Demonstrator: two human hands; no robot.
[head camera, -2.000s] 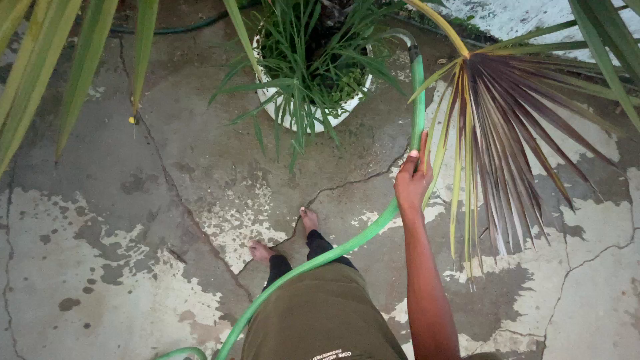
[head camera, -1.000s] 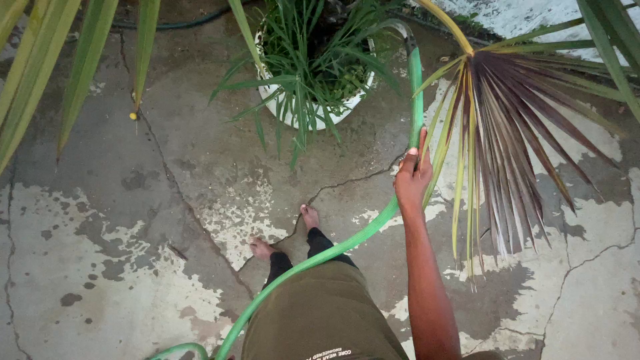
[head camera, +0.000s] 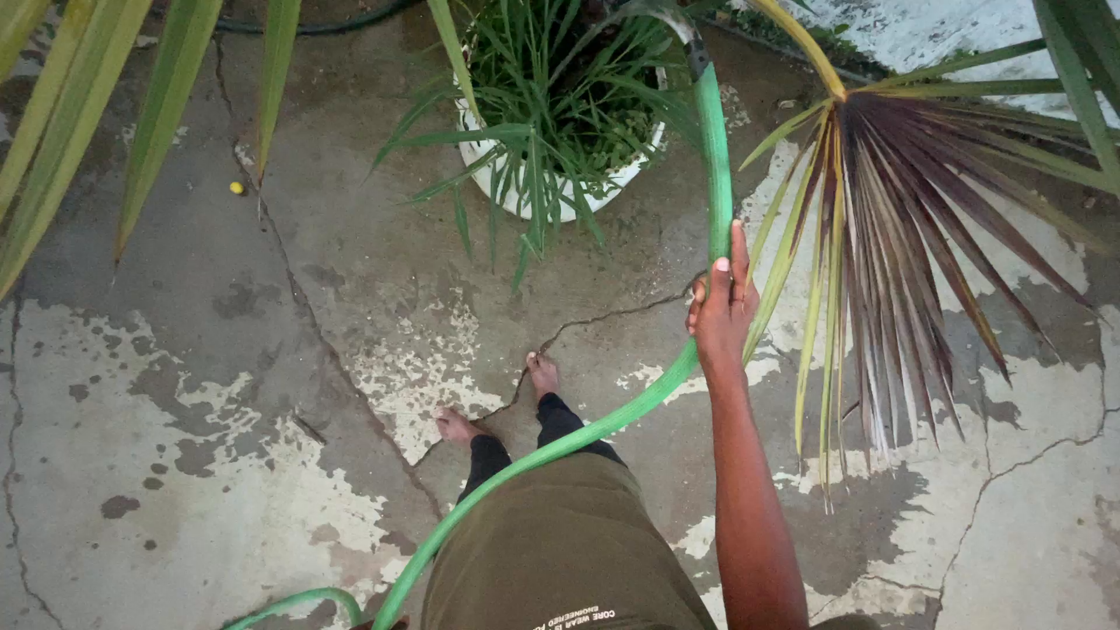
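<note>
My right hand (head camera: 724, 306) grips a green garden hose (head camera: 716, 166) to the right of a round white planter (head camera: 577, 206). From there the hose arches up to a dark end fitting (head camera: 697, 54), and a stream of water (head camera: 604, 26) curves left from it into the leafy green plant (head camera: 534, 114). Below my hand the hose bends down and left across the front of my shirt. At the bottom edge a sliver of what may be my left hand (head camera: 385, 623) shows by the hose; its fingers are hidden.
A half-dried palm frond (head camera: 901, 262) hangs close to the right of my right hand. Long green leaves (head camera: 96, 105) hang at the upper left. My bare feet (head camera: 542, 374) stand on wet, cracked concrete. A dark hose (head camera: 324, 28) lies behind, and a small yellow object (head camera: 236, 187) rests on the floor.
</note>
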